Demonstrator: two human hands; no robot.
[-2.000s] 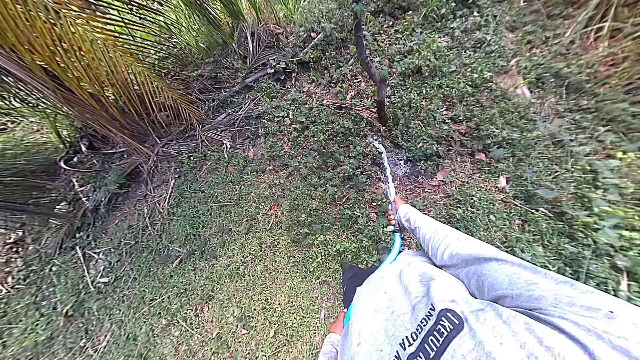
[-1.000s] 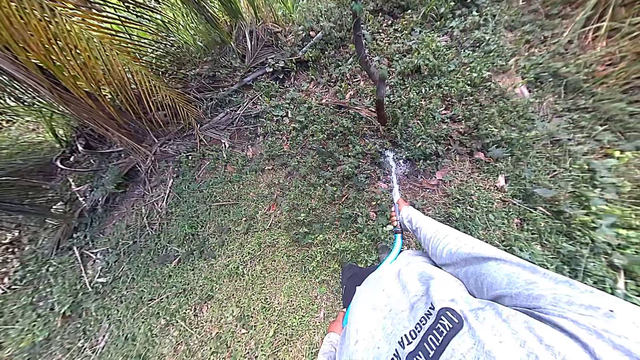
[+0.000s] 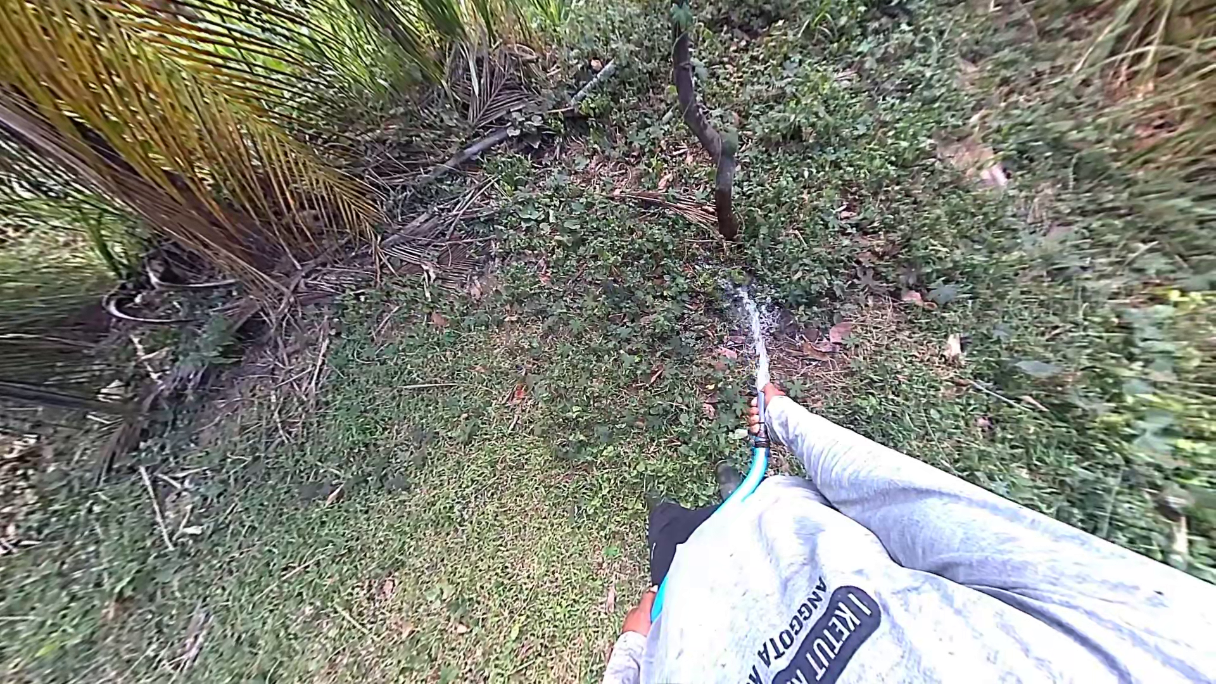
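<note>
My right hand (image 3: 763, 408) is closed around the dark end of a turquoise hose (image 3: 752, 475), and a stream of water (image 3: 757, 337) runs out of it onto the low plants. The hose bends back past my dark trousers and grey long-sleeved shirt. My left hand (image 3: 640, 613), low beside my waist, is closed on the lower part of the same hose; my body hides much of that stretch. Beyond the water stands a thin, crooked tree trunk (image 3: 703, 128), its base in the green ground cover.
Yellowing palm fronds (image 3: 218, 142) lean in from the upper left over dry, fallen fronds. A fallen branch (image 3: 484, 142) lies behind the ground cover. Short grass (image 3: 456, 532) spreads at the lower left, and leafy plants (image 3: 1159, 380) grow at the right.
The water stream has shifted its direction slightly and now lands a little nearer my right hand than two seconds ago. Both hands stay on the hose.
</note>
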